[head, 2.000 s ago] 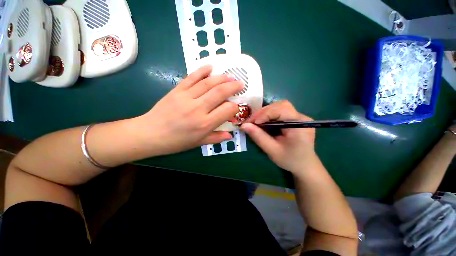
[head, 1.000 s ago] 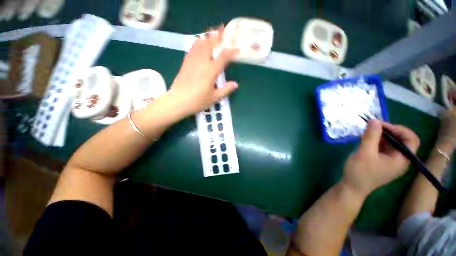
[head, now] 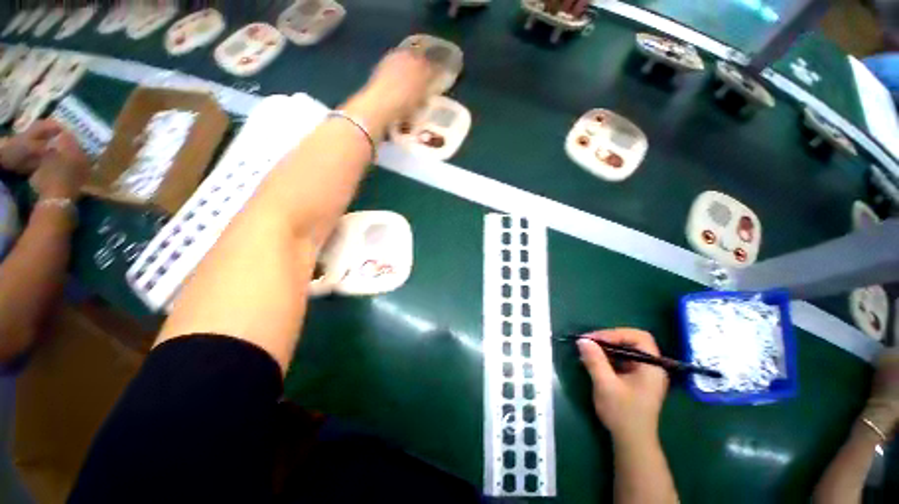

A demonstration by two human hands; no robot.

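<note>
My left hand (head: 406,83) is blurred, stretched to the far side over the left part of a cream housing (head: 443,61); whether it grips it I cannot tell. Another cream housing (head: 435,134) lies just nearer. My right hand (head: 628,379) holds a slim black tool, likely tweezers (head: 646,355), with its tip pointing left beside the white perforated strip (head: 490,345). The strip lies bare on the green top; a small clear piece shows at a lower opening. Clear pieces heap in the blue bin (head: 737,345). Waiting cream housings (head: 377,253) lie partly behind my left forearm.
White strips (head: 280,123) are stacked at left beside an open cardboard box (head: 202,153) of clear pieces. A pale rail (head: 601,231) crosses the bench, with more housings (head: 606,144) beyond. A grey arm (head: 823,258) stands at right. Other people's hands are at both sides.
The view has shifted. My right hand with the black tool has moved left from the bin to beside the strip. My left hand has moved away from the strip, farther out to the far left.
</note>
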